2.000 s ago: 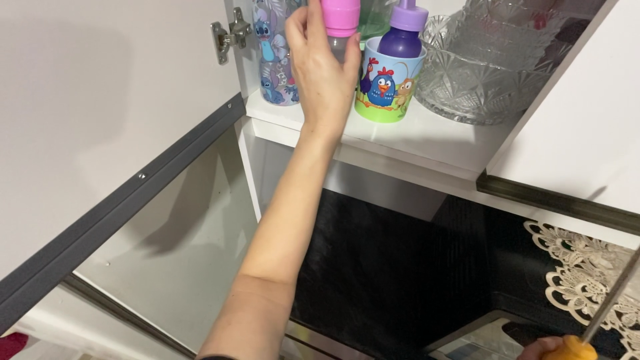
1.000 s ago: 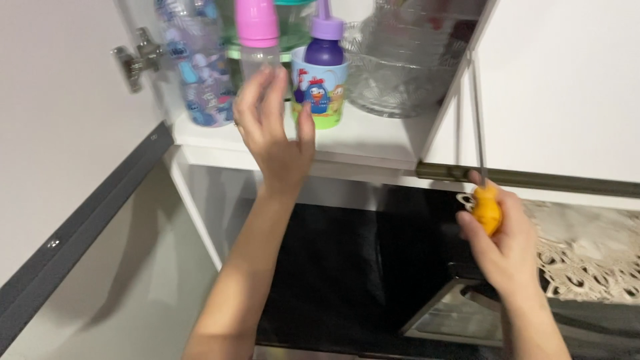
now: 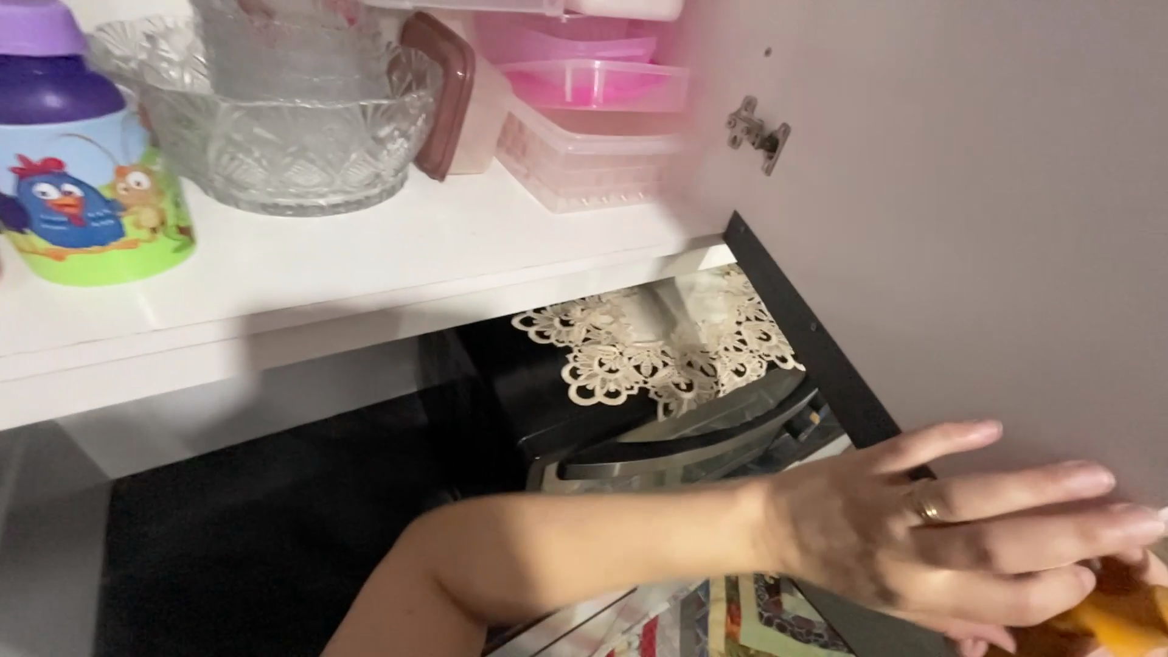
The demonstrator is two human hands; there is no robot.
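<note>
My left hand (image 3: pixel 949 529), with a ring on one finger, reaches across to the lower right, fingers extended beside the open cabinet door (image 3: pixel 985 274). Partly behind it, at the right edge, is my right hand (image 3: pixel 1145 566), mostly hidden, around the yellow-orange handle of a screwdriver (image 3: pixel 1127 620). The screwdriver's shaft is out of sight. Whether my left fingers touch the handle is unclear. A metal hinge (image 3: pixel 757 135) is on the door's inner side. On the white shelf (image 3: pixel 365 260) stand a cartoon-printed cup (image 3: pixel 82 201) holding a purple bottle (image 3: pixel 59 89) and a clear patterned glass bowl (image 3: pixel 301 146).
Pink plastic containers (image 3: pixel 593 87) and a box with a brown lid (image 3: pixel 447 100) stand at the shelf's right. Below are a black appliance with a dark handle (image 3: pixel 693 447) and a lace cloth (image 3: pixel 630 356). The door's dark edge strip (image 3: pixel 812 328) slopes down to the right.
The right cabinet door, closed before, now stands open, showing the pink containers. My left hand has left the bottles and moved right, near my right hand. The view has shifted right.
</note>
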